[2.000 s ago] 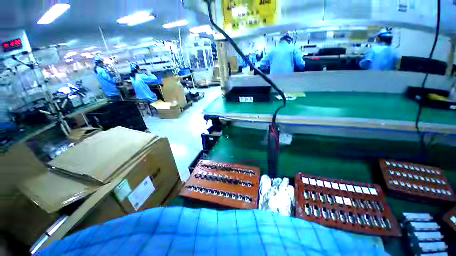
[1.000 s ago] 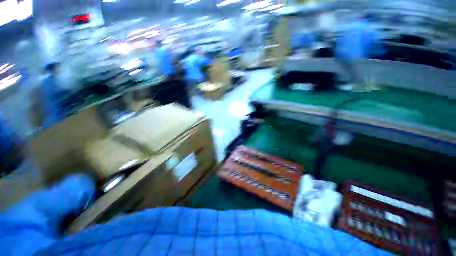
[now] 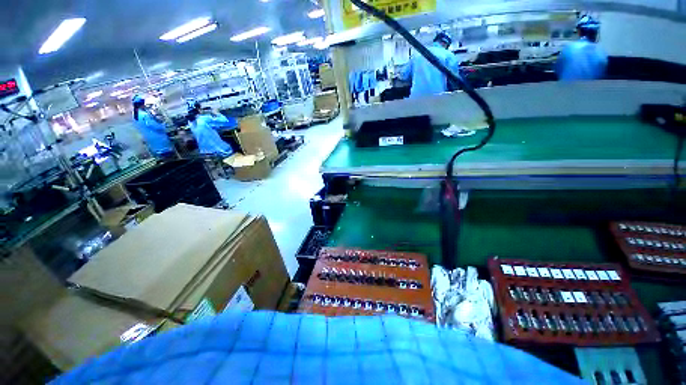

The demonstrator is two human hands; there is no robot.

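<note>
Neither of my hands is in the picture; my blue checked clothing fills the bottom edge. In front of me, an orange-brown tray (image 3: 367,291) holds three rows of small black parts with silver legs. A crumpled white pile of gloves or cloth (image 3: 463,302) lies to its right. A red-brown parts tray (image 3: 569,302) has a white row above metallic rows. A silver-grey metal piece (image 3: 611,366) is cut off at the bottom edge. The black electric screwdriver (image 3: 449,225) hangs upright behind the white pile.
A large cardboard carton (image 3: 226,274) stands left of the bench. A raised green shelf (image 3: 556,139) at the back bears a black box (image 3: 393,132). A spare tray (image 3: 653,246) and silver-white bars (image 3: 673,319) are at the right. People in blue are in the background.
The view swung left and then back. A blue sleeve seen at the lower left a second ago is gone. The metal piece at the bottom right now shows below the red-brown tray.
</note>
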